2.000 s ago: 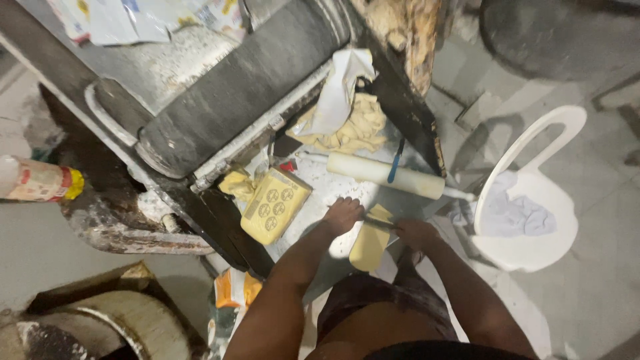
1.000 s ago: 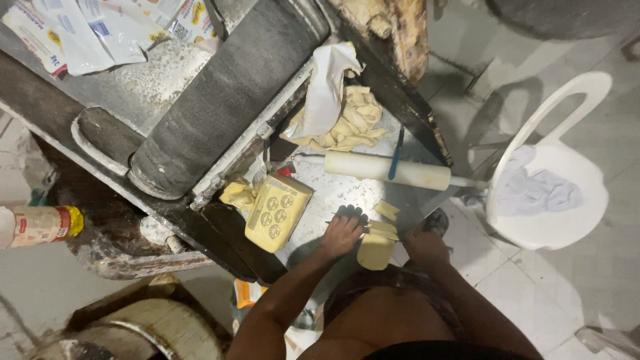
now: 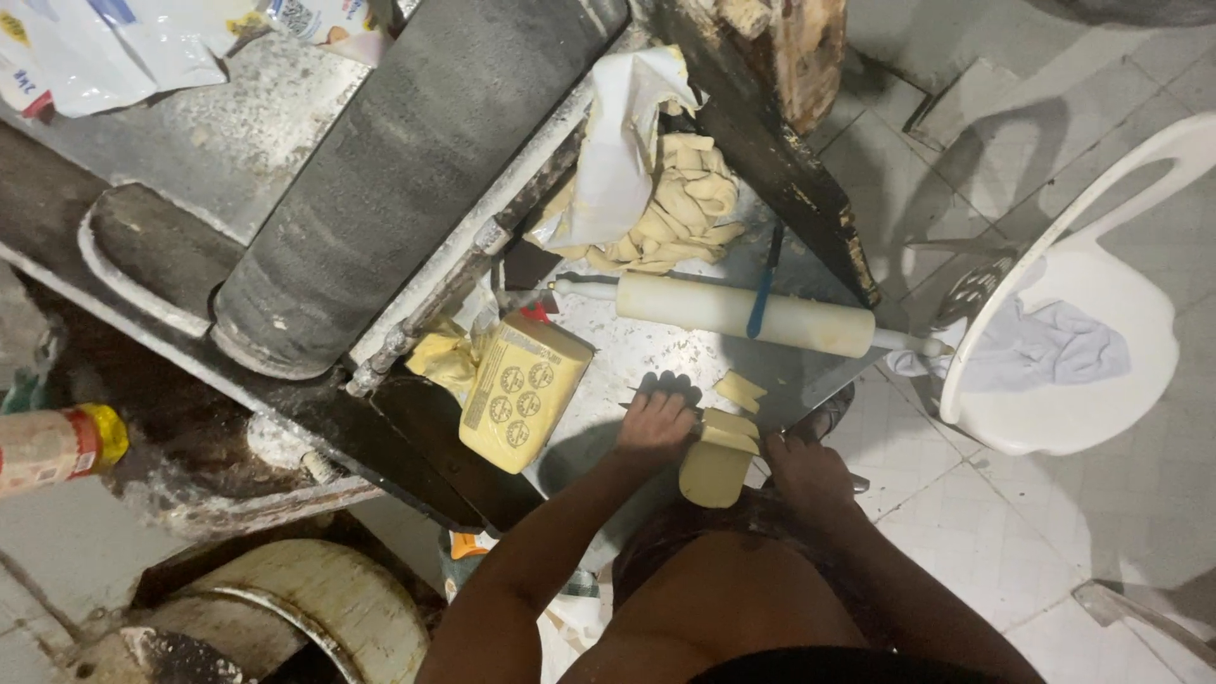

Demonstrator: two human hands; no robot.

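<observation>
My left hand (image 3: pixel 657 423) is closed around one end of a thin dark blade, probably a knife, whose pointed tip shows beyond the fingers. My right hand (image 3: pixel 807 475) is curled at the other end, its grip partly hidden. Between the hands, the blade crosses a pale yellow block (image 3: pixel 712 472), perhaps margarine, and a slice tilts at its upper end. Loose yellow pieces (image 3: pixel 739 389) lie just above it on the metal surface. A wrapped yellow block (image 3: pixel 524 394) rests left of my left hand. Above lies a white rolling pin (image 3: pixel 746 313) with a blue-handled tool (image 3: pixel 760 302) across it.
Folded dough strips (image 3: pixel 679 209) lie partly under a white sheet (image 3: pixel 617 142). A large dark roller (image 3: pixel 418 180) of a machine stands upper left, near plastic packets (image 3: pixel 123 47). At right, a white plastic chair (image 3: pixel 1121 332) holds a pale cloth (image 3: pixel 1045 347).
Loose yellow pieces now lie above the block; two seconds ago none showed there. Both hands have stayed beside the block. The view has shifted somewhat.
</observation>
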